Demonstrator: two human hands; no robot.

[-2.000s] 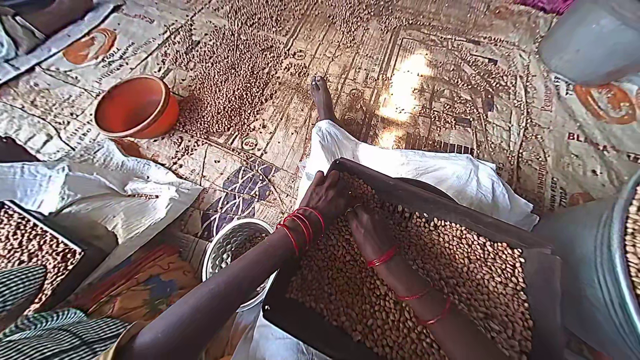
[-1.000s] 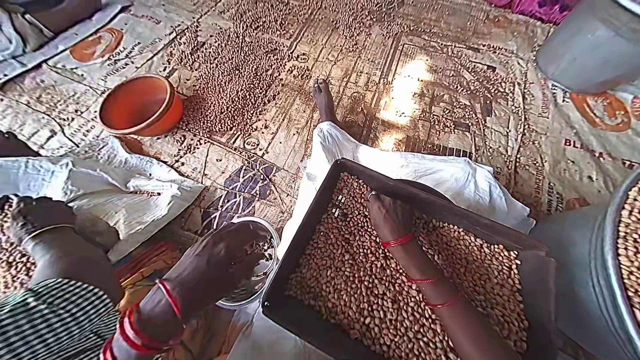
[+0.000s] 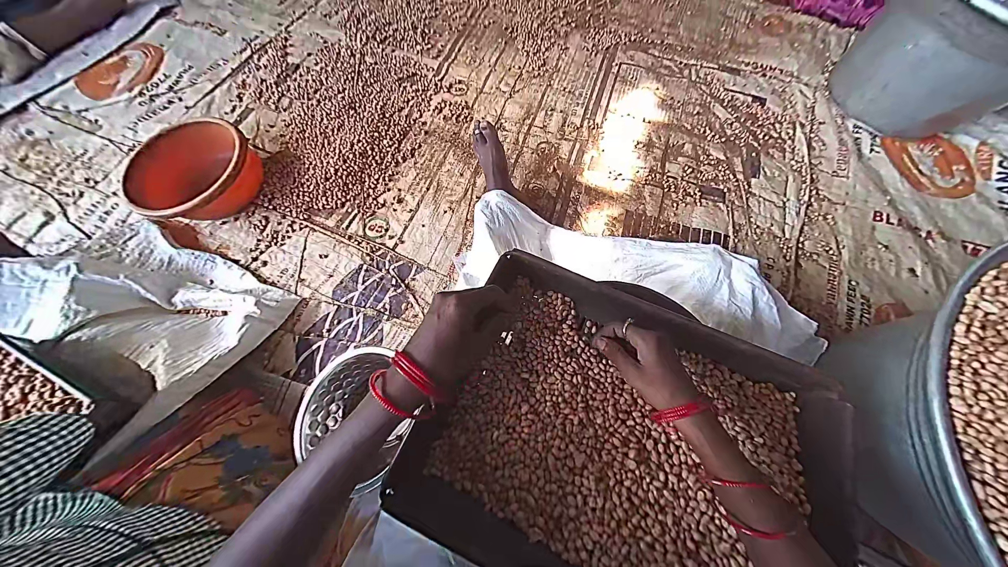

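A dark rectangular tray (image 3: 441,504) full of brown nuts or beans (image 3: 598,441) rests over my lap on white cloth (image 3: 677,276). My left hand (image 3: 465,331), with red bangles at the wrist, is at the tray's far left corner, fingers bent down; whether it holds anything is hidden. My right hand (image 3: 642,354), wearing a ring and red bangles, touches the contents near the far side, thumb and fingers bent; I cannot tell if a piece is between them. A perforated metal bowl (image 3: 339,402) with a few pieces inside stands left of the tray, partly behind my left forearm.
An orange bowl (image 3: 189,169) stands by loose nuts or beans (image 3: 346,126) spread over printed sheeting. A large metal pot (image 3: 890,417) filled with them is at right, a grey bucket (image 3: 921,71) beyond. Another filled tray (image 3: 35,386) and a person's checked garment (image 3: 47,465) are at left.
My left hand was over the tray, then over the perforated bowl, and is now back at the tray's corner. The other person's hand, seen at left a second ago, is out of view.
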